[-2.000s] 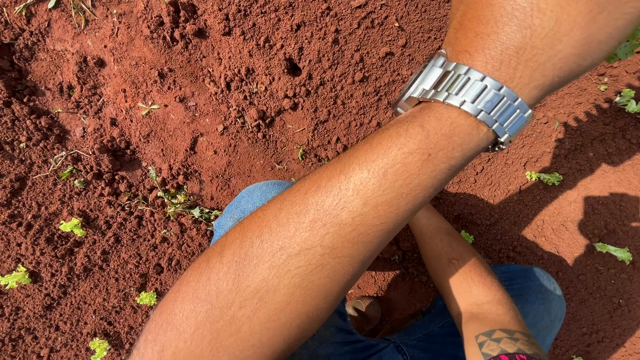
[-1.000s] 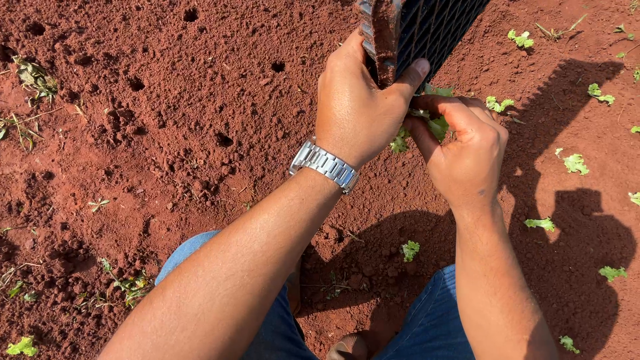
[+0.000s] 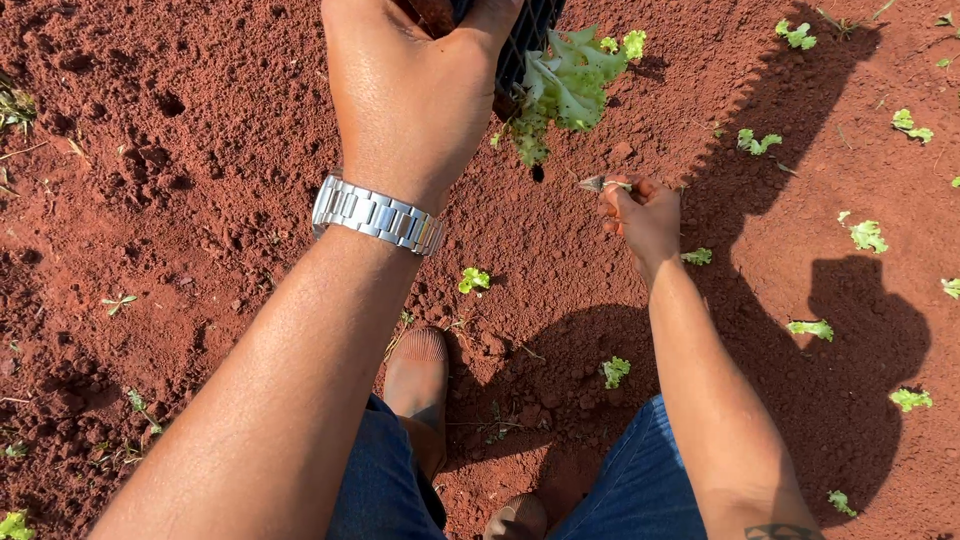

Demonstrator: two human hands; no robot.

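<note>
My left hand [image 3: 420,82], with a metal watch on the wrist, grips a black plastic seedling tray [image 3: 529,45] at the top of the view; the tray is mostly cut off. Larger lettuce leaves [image 3: 570,82] hang at the tray's right side. Lower and to the right, my right hand [image 3: 641,214] pinches a small seedling by its pale stem, its dark root plug [image 3: 592,184] pointing left. Its leaves are hidden by the fingers. Just left of the plug, a small dark hole [image 3: 538,174] shows in the red soil below the hanging leaves.
Small lettuce seedlings stand in the soil, one [image 3: 473,280] below the hands, another [image 3: 615,371] near my knee and several to the right. Another hole [image 3: 171,103] lies at the upper left. My shoes [image 3: 418,375] are on the soil below. Shadows cover part of the right side.
A second ago both hands were together at the tray; now my right hand is apart from it, lower, with a seedling. Two seconds ago the hands and tray were out of view.
</note>
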